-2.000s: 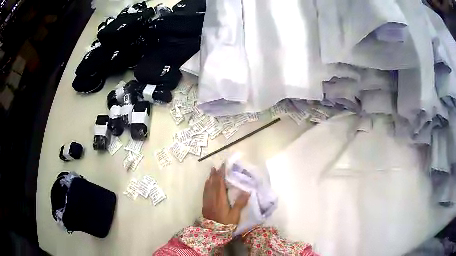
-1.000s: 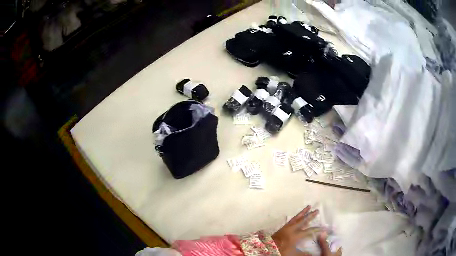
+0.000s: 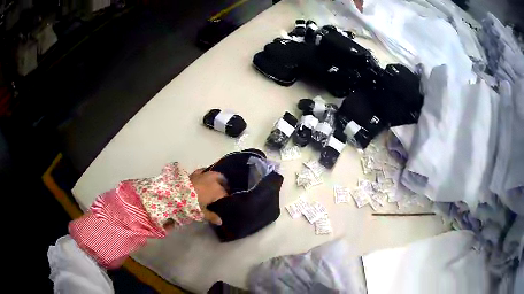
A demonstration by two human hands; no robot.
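My left hand (image 3: 210,194) is at the left side of an open small black bag (image 3: 253,209), fingers at its opening and thumb outside on the front. The bag stands tilted on the table, with pale stuffing paper (image 3: 261,169) inside its right rim. My right hand is not in view. A blurred, creased sheet of stuffing paper (image 3: 304,270) lies or is held at the bottom edge; what holds it cannot be seen.
A strap bundle (image 3: 225,123) lies behind the bag, more bundles (image 3: 281,131) to its right. Desiccant packets (image 3: 313,212) and a thin rod (image 3: 403,214) lie right. Black bags (image 3: 322,57) are piled behind. Stacked paper (image 3: 454,132) and flat white sheets (image 3: 425,264) fill the right.
My left hand has left the paper at the lower right and taken hold of the bag. The bag has shifted right and down in the picture. Creased paper now shows at the bottom.
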